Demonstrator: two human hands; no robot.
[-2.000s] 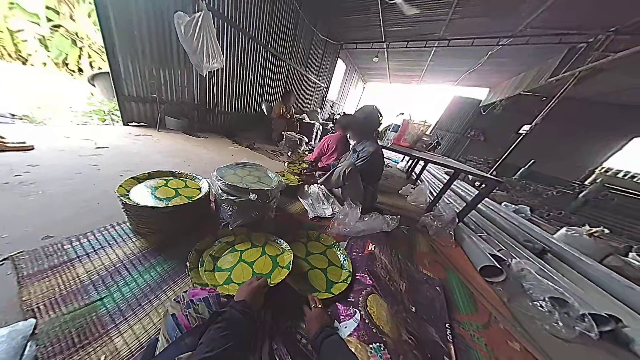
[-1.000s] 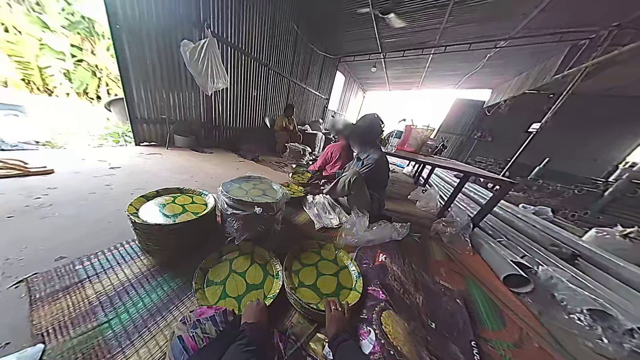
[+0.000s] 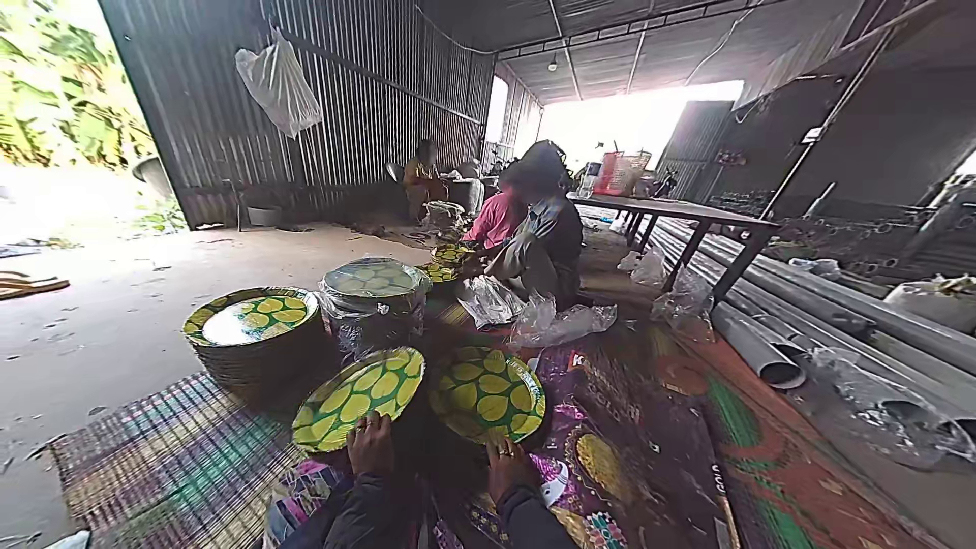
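My left hand (image 3: 371, 446) holds the near edge of a round green plate with a yellow leaf pattern (image 3: 360, 398), which is tilted, its right side raised. At the near rim of a second plate of the same pattern (image 3: 488, 393) rests my right hand (image 3: 507, 465), fingers on the edge; whether it grips cannot be told. Behind my left plate stands a tall stack of such plates (image 3: 255, 324). Beside it is another stack wrapped in clear plastic (image 3: 374, 286). What lies under the two near plates is dark and hard to make out.
A woven mat (image 3: 175, 450) lies at left, printed sacking (image 3: 633, 419) at right. Ahead, people (image 3: 534, 229) sit on the floor near loose plastic bags (image 3: 564, 324). A long table (image 3: 679, 210) and grey pipes (image 3: 762, 358) are at right. Sandals (image 3: 30, 284) lie far left.
The left plate, lying flatter a second ago, is now tilted with my left hand at its edge. My right hand stays by the right plate's near rim.
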